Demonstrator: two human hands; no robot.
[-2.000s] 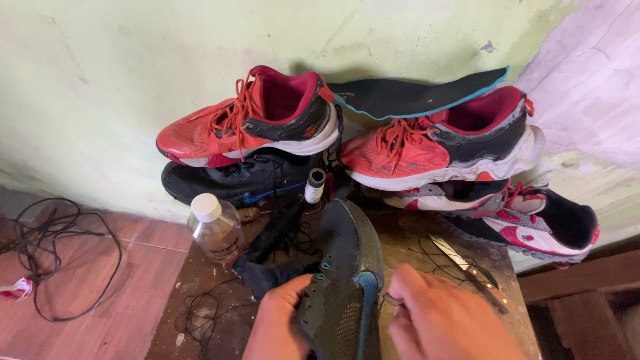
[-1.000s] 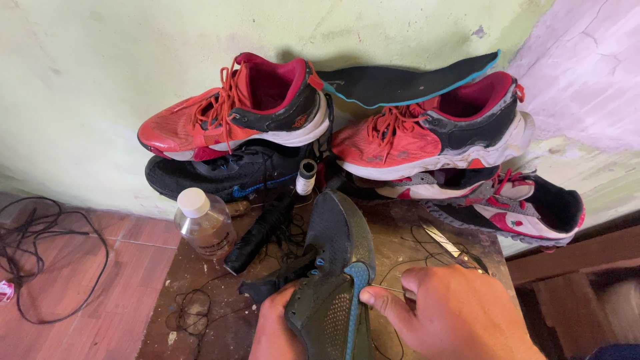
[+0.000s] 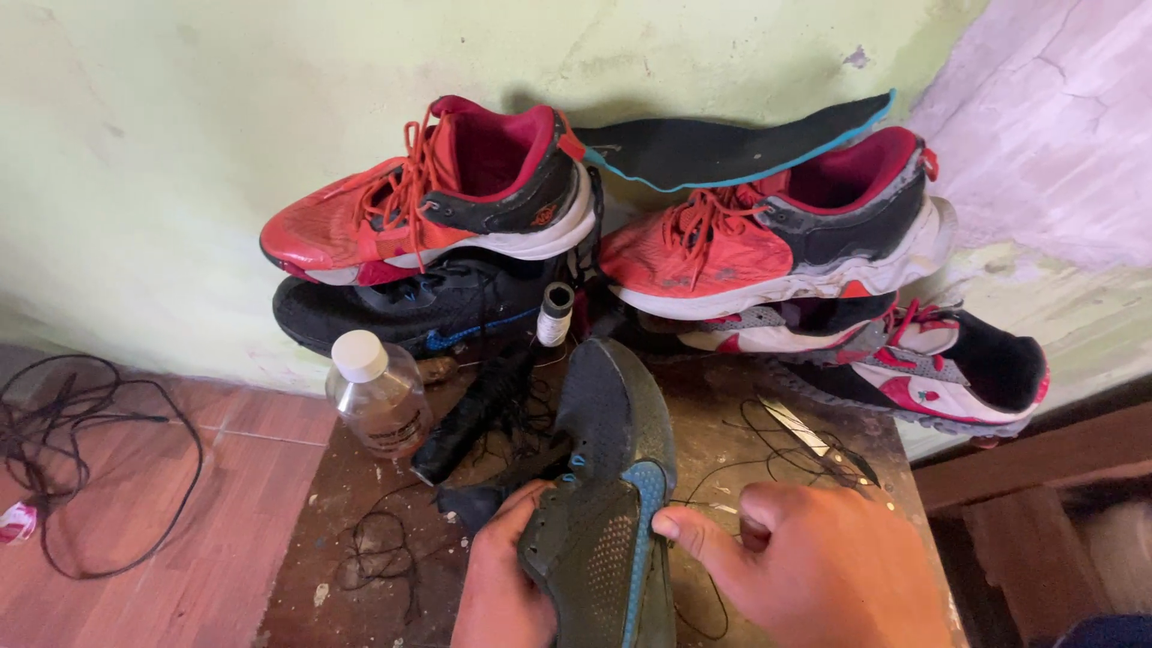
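Note:
My left hand (image 3: pixel 508 576) grips a black sneaker (image 3: pixel 621 423) with a blue side stripe, its toe pointing away from me. Just right of the stripe, my right hand (image 3: pixel 792 558) is curled, its thumb tip at the sneaker's side; whether its fingers pinch anything is hidden. Black thread (image 3: pixel 711 585) hangs near that hand. Behind the held shoe stands a spool of white thread (image 3: pixel 554 317), and a bundle of black thread (image 3: pixel 477 409) lies to its left. A knife blade (image 3: pixel 792 427) lies beyond my right hand, among loose black thread.
A clear bottle with white cap (image 3: pixel 382 405) stands on the worn wooden table (image 3: pixel 306 549). Along the wall are red sneakers (image 3: pixel 351 207), a black sneaker (image 3: pixel 360 310), white-and-red sneakers (image 3: pixel 972 378) and a black insole (image 3: pixel 720 148). A black cord (image 3: pixel 193 468) lies on the floor at left.
My right hand has shifted around the sneaker's right side and its thumb now points at the blue stripe. My left hand keeps its hold on the sneaker.

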